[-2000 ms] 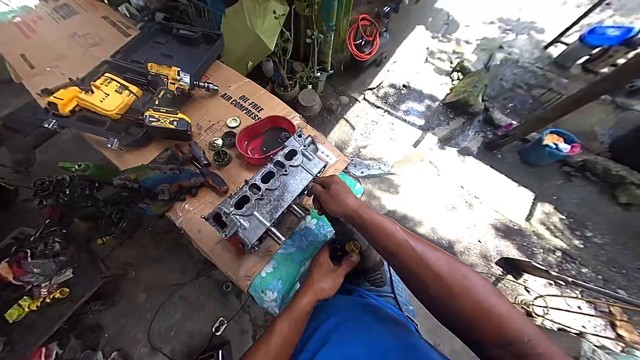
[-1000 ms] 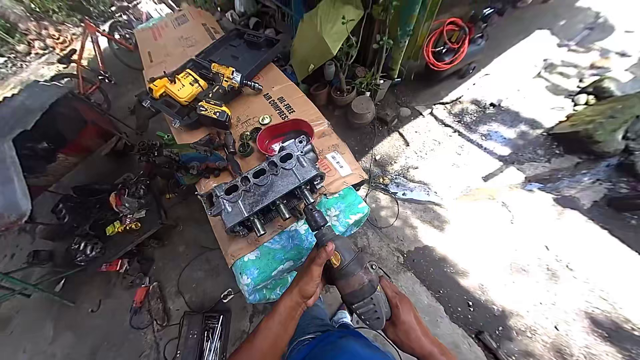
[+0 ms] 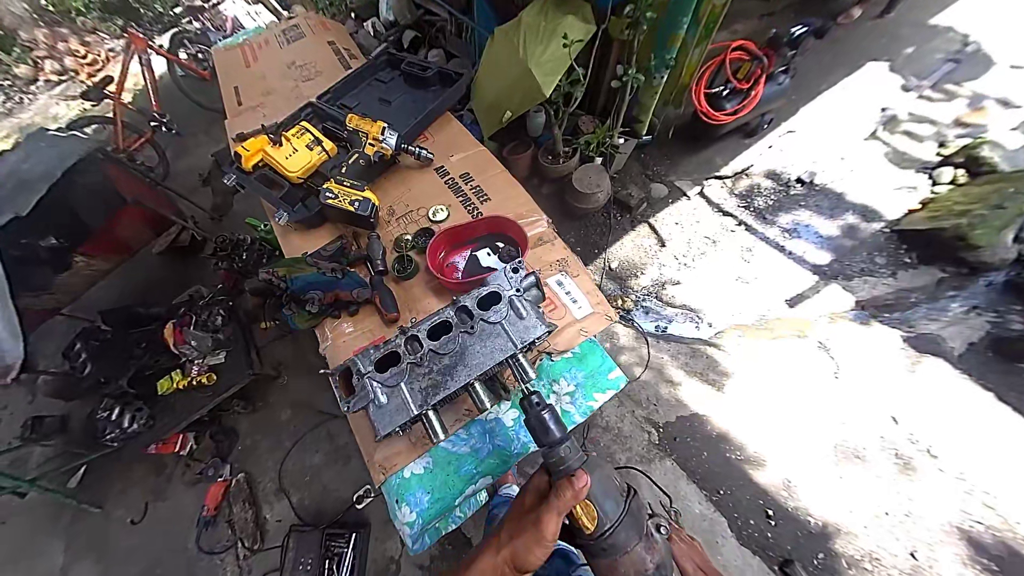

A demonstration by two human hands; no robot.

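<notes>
A corded power drill (image 3: 612,512), dark and worn, points away from me at a metal engine cylinder head (image 3: 448,348). My left hand (image 3: 536,520) grips the drill near its chuck. My right hand (image 3: 688,552) is at the drill's rear, mostly hidden behind the body. The bit end is close to the rightmost of several shiny metal tubes (image 3: 522,368) on the head's near side; whether they touch I cannot tell. The cylinder head lies on flattened cardboard (image 3: 512,188), with a floral cloth (image 3: 436,488) along the near edge.
Behind the head sit a red basin (image 3: 436,260) with dark liquid, small round tins (image 3: 405,266) and a screwdriver (image 3: 384,298). A yellow cordless drill (image 3: 372,140) lies by its black case (image 3: 400,92). A box of tools (image 3: 324,552) is on the floor, lower left.
Two seconds ago my hands were by the cylinder head with no drill visible; one second ago both held the drill at the head, as now. The view has shifted.
</notes>
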